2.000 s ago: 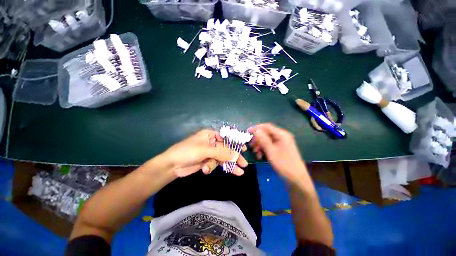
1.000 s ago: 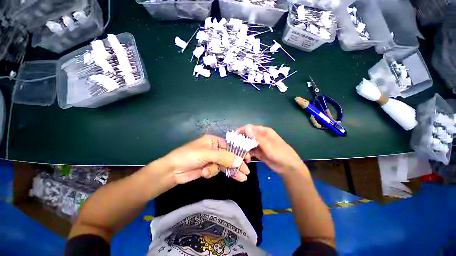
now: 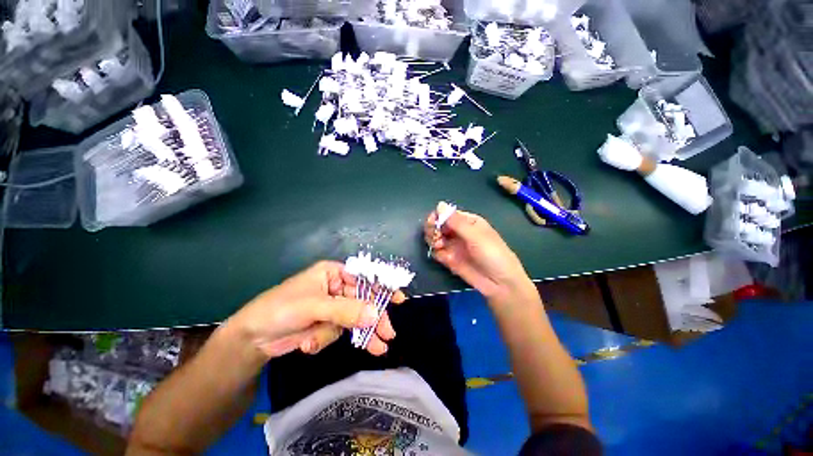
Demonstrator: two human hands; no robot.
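Observation:
My left hand [image 3: 307, 312] holds a row of white pieces [image 3: 380, 270] above the bench's front edge, white heads up and thin stems down between the fingers. My right hand [image 3: 472, 254] is apart from it, to the right, and pinches one white piece [image 3: 444, 212] between thumb and finger. A loose pile of white pieces on pins [image 3: 379, 102] lies on the green bench beyond my hands. The finished-parts tub [image 3: 98, 191] at the left holds similar pieces in rows.
A blue pen-shaped tool [image 3: 557, 214] lies over the nippers [image 3: 570, 185] at right. A white wrapped bundle [image 3: 677, 185], a small open tub [image 3: 713, 116] and a tub of white pieces [image 3: 744, 240] are farther right. Parts tubs [image 3: 499, 80] line the back. A tub lid [image 3: 36, 200] is far left.
My right hand has moved away from the row, up and right, with one piece in its fingers. My left hand with the row is lower and farther left. The whole view has shifted somewhat.

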